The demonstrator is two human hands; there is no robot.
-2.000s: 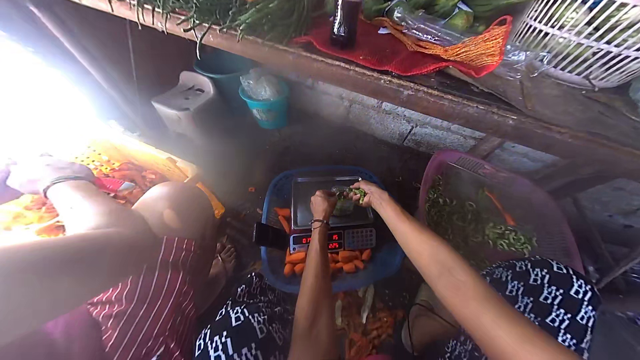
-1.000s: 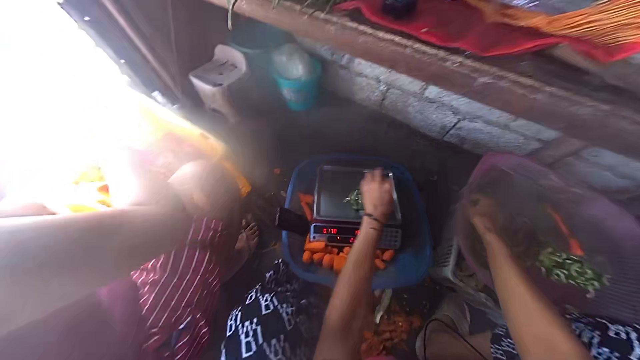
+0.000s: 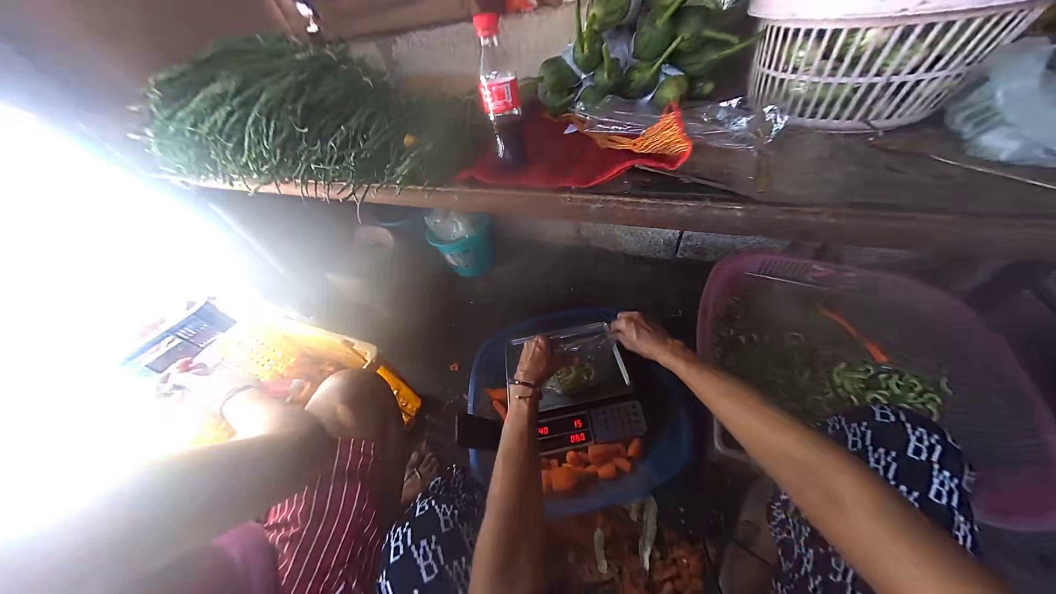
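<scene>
A digital kitchen scale with lit red digits rests over a blue plastic basin that holds carrot pieces. Chopped green vegetable pieces lie in a clear plastic bag on the scale's pan. My left hand is closed at the left side of the pan, seemingly on the bag's edge. My right hand pinches the bag's edge at the pan's upper right corner. More chopped green pieces and an orange strip lie in a pink plastic basket at the right.
Leafy greens, a cola bottle, green round vegetables and a white basket stand on a wooden shelf. Beneath is a teal bucket. At left, another person's knee is beside a yellow crate.
My right hand has moved from the pink basket to the scale's upper right corner. My left hand has moved to the pan's left side. The view has shifted to show more of the shelf.
</scene>
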